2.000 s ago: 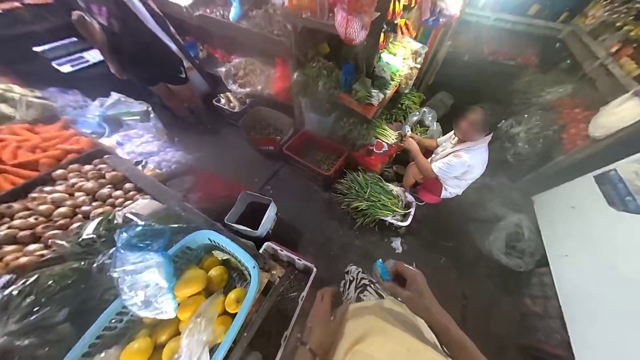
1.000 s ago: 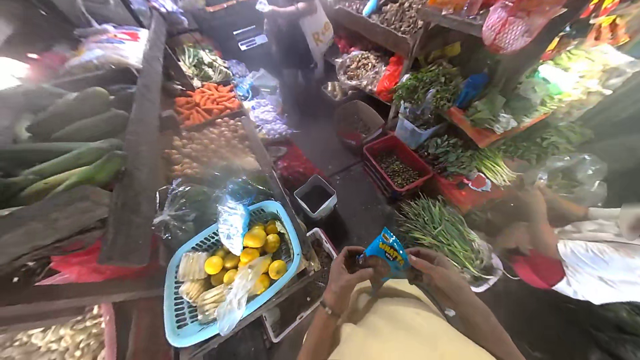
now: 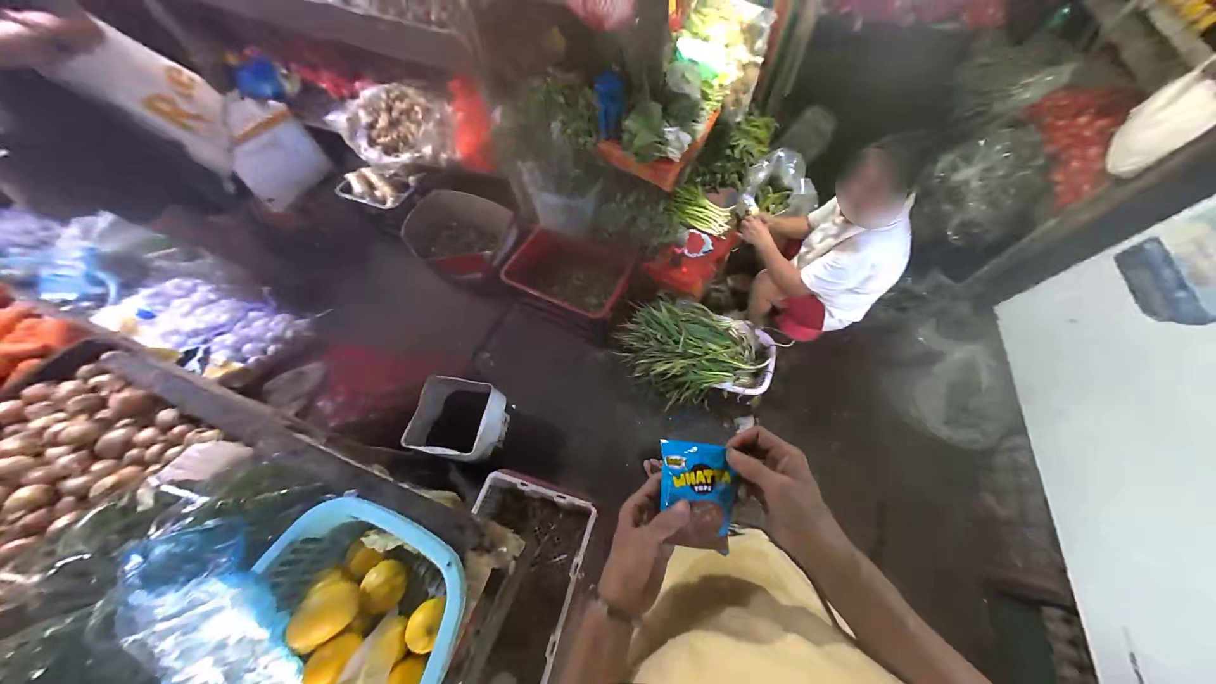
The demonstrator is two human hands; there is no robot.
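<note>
A small blue and brown snack packet [image 3: 698,494] with printed lettering is held upright in front of my body. My left hand [image 3: 646,541] grips its lower left side, thumb across the front. At the upper right corner, my right hand [image 3: 774,475] pinches the packet between thumb and fingers. Whether the packet is torn cannot be told. A bracelet or band is on my left wrist. Beyond the packet, a bundle of green onions [image 3: 689,347] lies in a pale basket.
A person [image 3: 845,247] in a white shirt sits beside the greens. At lower left are a light blue basket [image 3: 451,589] of yellow fruit and a heap of onions [image 3: 85,437]. A square bucket [image 3: 499,418], a crate [image 3: 579,551] and a red crate [image 3: 622,285] stand on the floor.
The view has swung right since one second ago, bringing the seated person fully into sight. Both hands remain on the packet, which now shows its front more squarely.
</note>
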